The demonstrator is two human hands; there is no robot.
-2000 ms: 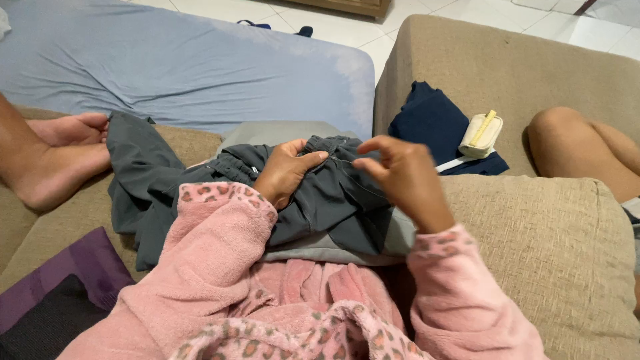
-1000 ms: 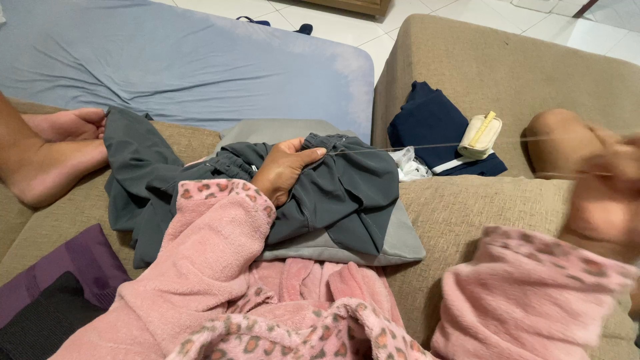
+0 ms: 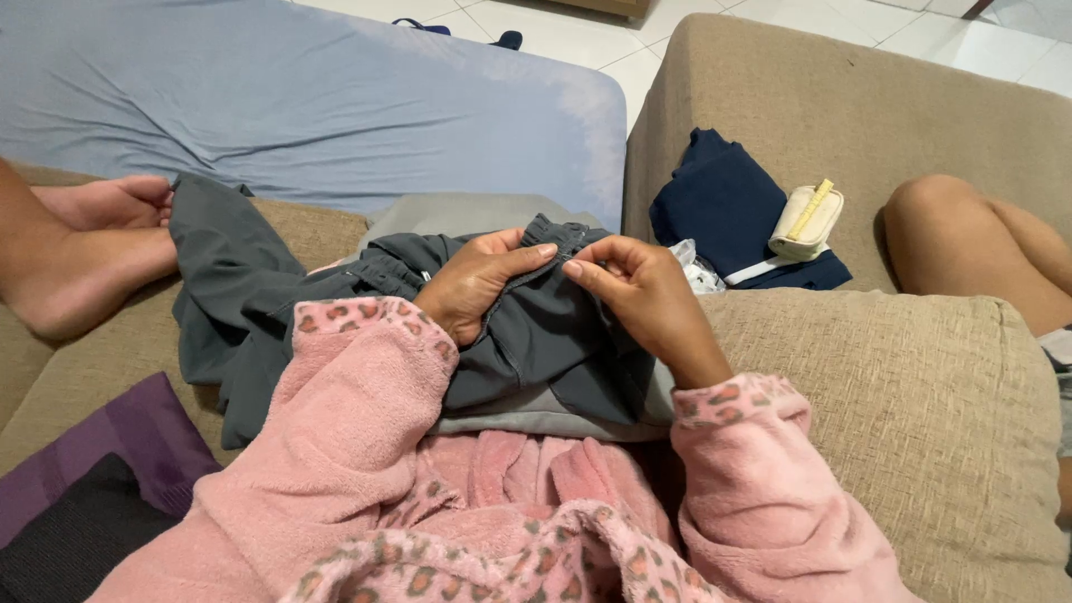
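Observation:
Dark grey trousers or shorts [image 3: 536,360] with a gathered elastic waistband [image 3: 557,237] lie across my lap over a light grey cushion [image 3: 486,211]. My left hand [image 3: 481,276] grips the waistband between thumb and fingers. Close beside it on the right, my right hand [image 3: 641,289] has thumb and forefinger pinched at the band's edge. Whatever is between those fingertips, a needle or thread, is too small to make out. Pink fleece sleeves with spotted cuffs cover both wrists.
Folded navy cloth [image 3: 720,201] on the beige sofa [image 3: 804,92] holds a small cream pouch [image 3: 806,222] with a yellow tape. White plastic [image 3: 697,266] lies near it. Another person's foot [image 3: 109,251] is left, a bent knee [image 3: 963,226] right. A blue-sheeted mattress [image 3: 335,100] lies ahead.
One second ago my right hand was far out to the right, with a thin thread stretched from the cloth; now it is back at the waistband. My left hand has stayed on the cloth.

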